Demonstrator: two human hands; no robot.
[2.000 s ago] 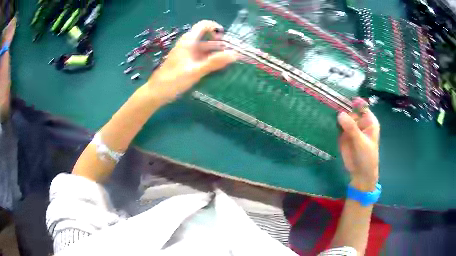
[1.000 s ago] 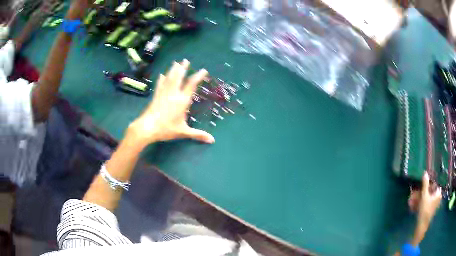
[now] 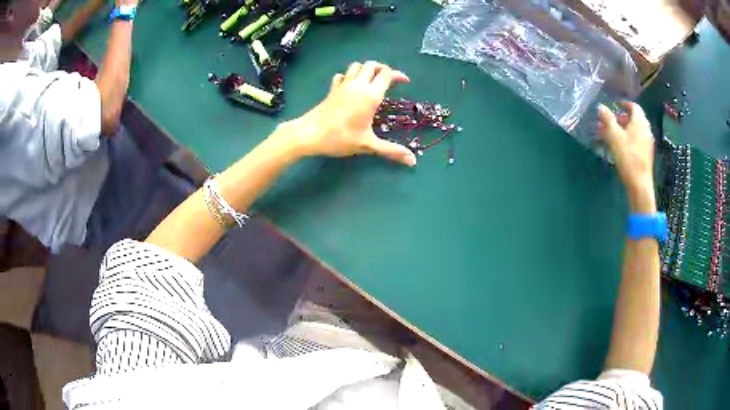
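My left hand (image 3: 356, 112) is spread, palm down, around the left side of a small loose pile of wired capsules (image 3: 416, 120), red and black with silver dots. Its thumb lies below the pile and its fingers above. Whether it touches the pile is hard to tell. My right hand (image 3: 628, 140) is at the near right corner of a crinkled clear plastic bag (image 3: 532, 68), fingers bent. Its fingertips are blurred against the bag, so a grip cannot be made out. Some reddish content shows in the bag.
Stacked green panels (image 3: 696, 216) with red and silver rows stand at the right, dark wired parts at their lower end. An open cardboard box (image 3: 648, 40) is behind the bag. Black assemblies with yellow-green cylinders (image 3: 256, 92) lie at the upper left. Another person (image 3: 60, 136) sits at the left.
The panel both hands held two seconds ago is gone from the front. My right hand has moved from the stacked panels up to the bag. My left hand stays by the capsules, which look more gathered.
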